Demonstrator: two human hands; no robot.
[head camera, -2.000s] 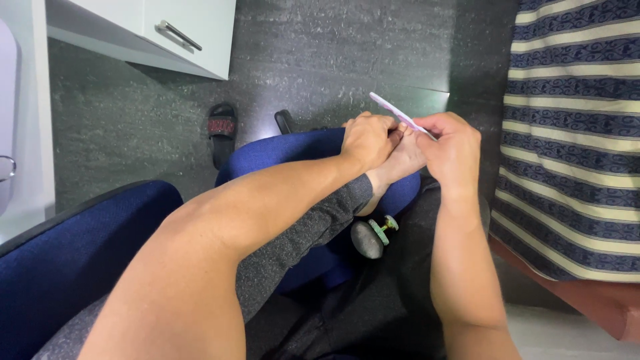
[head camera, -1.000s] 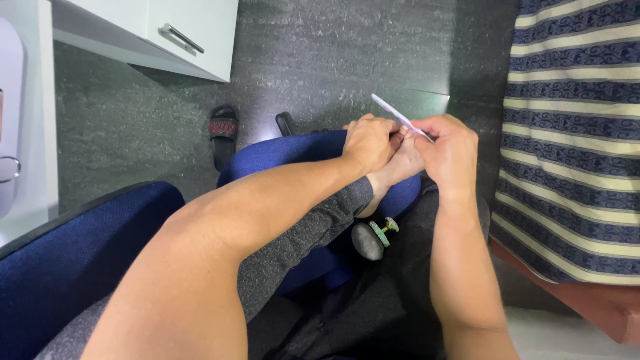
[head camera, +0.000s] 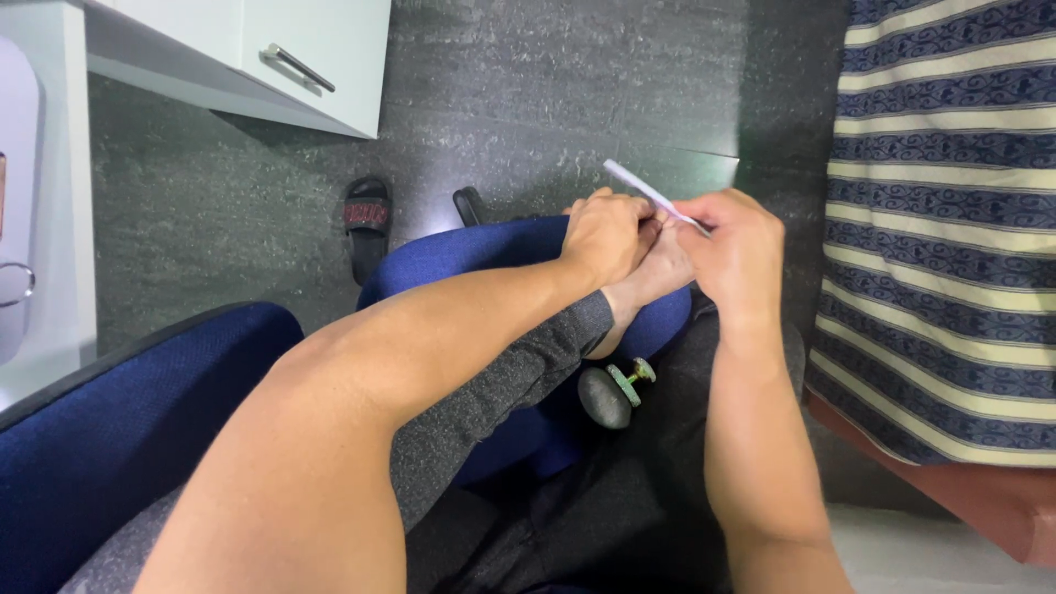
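Observation:
A bare foot (head camera: 660, 262) rests on a blue fabric chair seat (head camera: 478, 247), its leg in a dark grey sweatpant leg (head camera: 495, 400). My left hand (head camera: 609, 235) grips the foot around the toes, its fingertips partly hidden. In my right hand (head camera: 734, 247) is a thin, pale flat stick, perhaps a nail file (head camera: 648, 188), pinched between thumb and fingers. The stick lies slantwise over the toes; whether it touches them I cannot tell. Below the ankle a dark rounded knob on a greenish metal screw (head camera: 615, 394) shows against the chair.
A black slide sandal (head camera: 367, 227) lies on the grey floor. White cabinetry with a metal handle (head camera: 299, 68) is at upper left, and a blue chair back (head camera: 148, 429) at lower left. Striped cloth (head camera: 940, 239) hangs on the right above a reddish-brown edge (head camera: 949, 487).

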